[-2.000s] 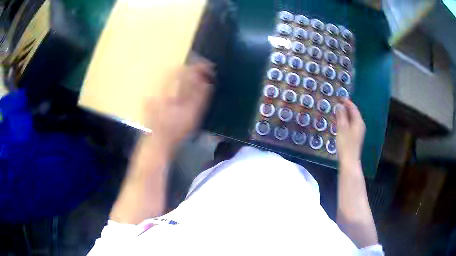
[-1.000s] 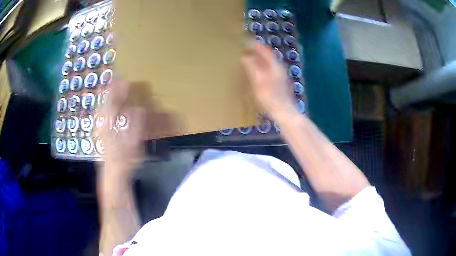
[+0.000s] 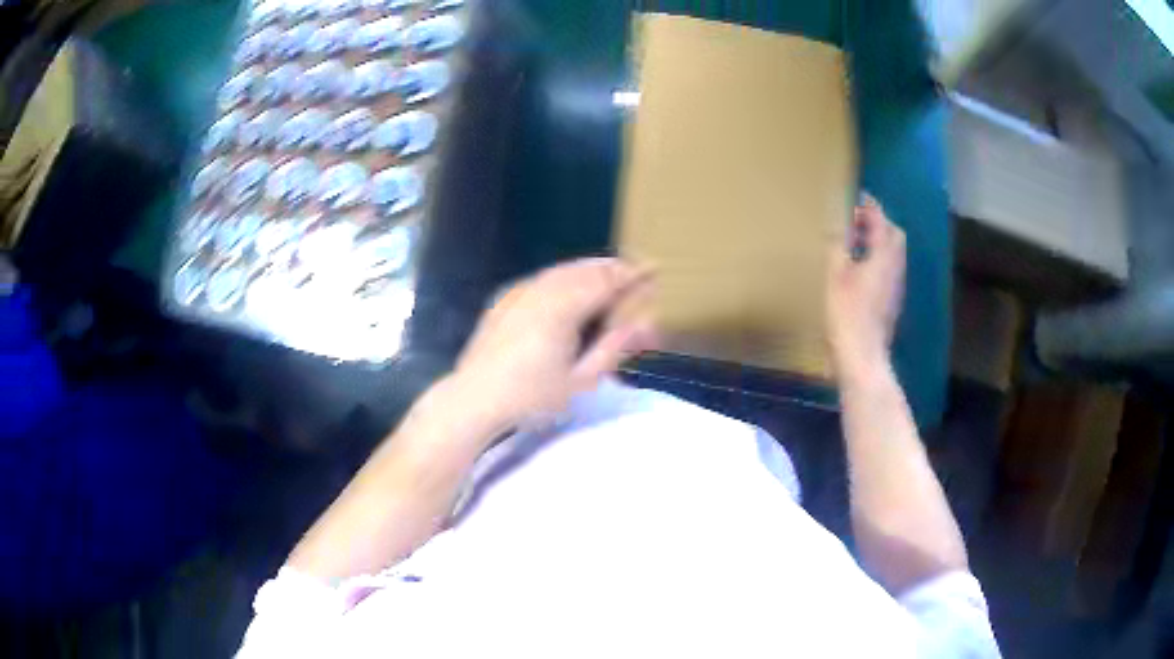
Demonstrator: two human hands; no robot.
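Note:
The tan cardboard divider sheet (image 3: 740, 193) lies at the right of the green bench and covers the tray there. My left hand (image 3: 567, 328) is at its near left corner, fingers bent and blurred; whether it grips the edge is unclear. My right hand (image 3: 869, 277) is at the sheet's right edge, fingers curled; its grip is unclear too. On the left, a clear blister tray (image 3: 322, 148) with rows of round silver-rimmed parts tops a dark-sided stack. Glare hides its near rows.
A carton (image 3: 1036, 193) stands right of the green bench (image 3: 908, 335). Another tan-topped block (image 3: 45, 142) is at the far left. Something blue (image 3: 116, 464) is at the lower left. A grey rounded form is at the right edge.
The tan sheet has moved from the left stack onto the right tray. The left tray's parts are now uncovered. Both hands have moved right with the sheet.

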